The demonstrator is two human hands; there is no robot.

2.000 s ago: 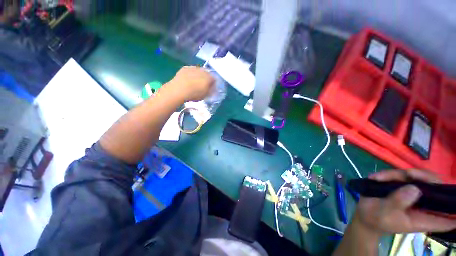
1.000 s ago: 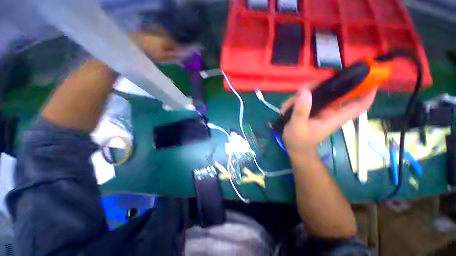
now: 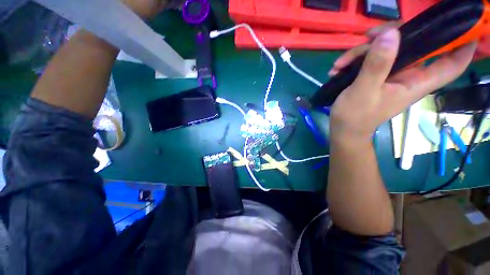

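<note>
My right hand [image 3: 370, 88] holds a thick black powered tool with an orange rear [image 3: 430, 35], its narrow tip pointing down-left above the boards' right side. My left hand [image 3: 145, 6] is at the top edge, partly cut off and behind the grey post; its fingers and anything in them cannot be made out. A flat black battery unit [image 3: 224, 188] with a green board at its upper end lies at the bench edge and extends over the lap. Several green circuit boards [image 3: 263, 131] lie heaped on the mat, brightly lit, with white cables [image 3: 273, 64] around them.
A smartphone [image 3: 182, 109] lies left of the boards. A purple-ringed fan [image 3: 204, 48] stands out above it. The grey post [image 3: 118, 35] crosses upper left. A red slotted tray [image 3: 295, 27] is at the top. Tape roll [image 3: 110, 132] left, blue-handled cutters [image 3: 443, 145] right, masking tape strips [image 3: 276, 163] near the boards.
The view has shifted right and closer over the bench. My left hand has moved from above the tape roll up behind the post. My right hand still holds the tool, now fully over the mat.
</note>
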